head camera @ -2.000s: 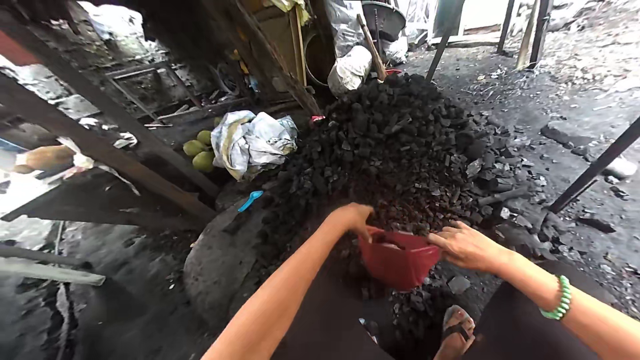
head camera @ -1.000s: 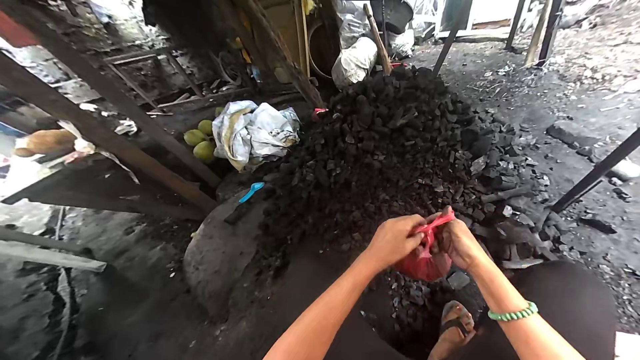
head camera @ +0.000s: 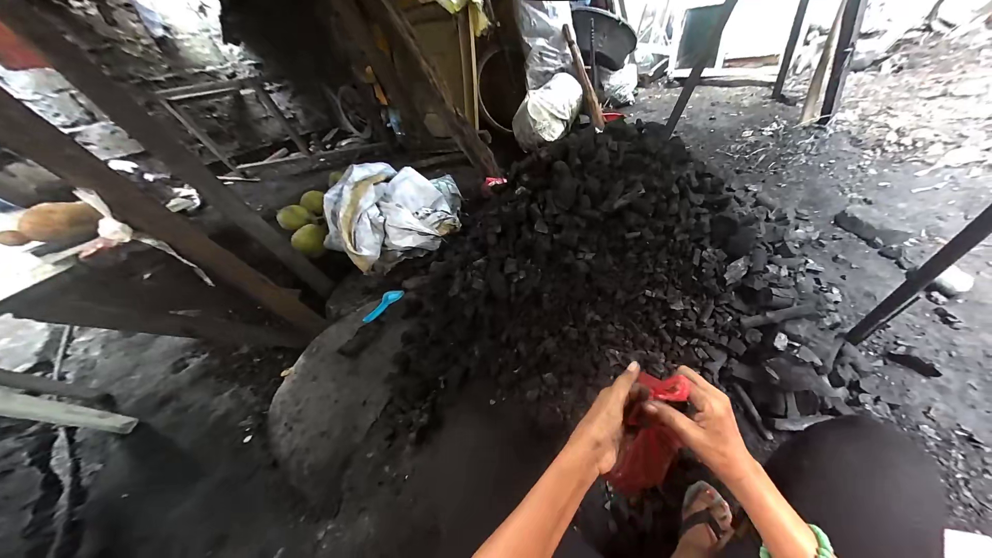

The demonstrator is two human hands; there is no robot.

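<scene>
Low at the right of centre, a red plastic bag [head camera: 643, 457] hangs between my two hands, its upper part gathered. My left hand [head camera: 608, 422] grips the bag's neck from the left. From the right, the fingers and thumb of my right hand [head camera: 701, 422] pinch the bunched top; a green beaded bracelet circles that wrist. How full the bag is cannot be told. Beyond my hands lies a large heap of charcoal [head camera: 589, 240]. A blue plastic spoon [head camera: 383, 306] rests on a big rounded stone [head camera: 333, 403] to the left.
A crumpled white sack [head camera: 395, 209] lies beside several green round fruits [head camera: 308, 239]. Wooden posts slant at the left, and a dark post [head camera: 922, 275] leans at the right. A white sack [head camera: 549, 111] and a black basin [head camera: 604, 37] stand behind the heap. My sandalled foot [head camera: 705, 515] is below my hands.
The bag was held wide by its rim two seconds ago; its top is now bunched between my hands. Both hands are lower than one second ago.
</scene>
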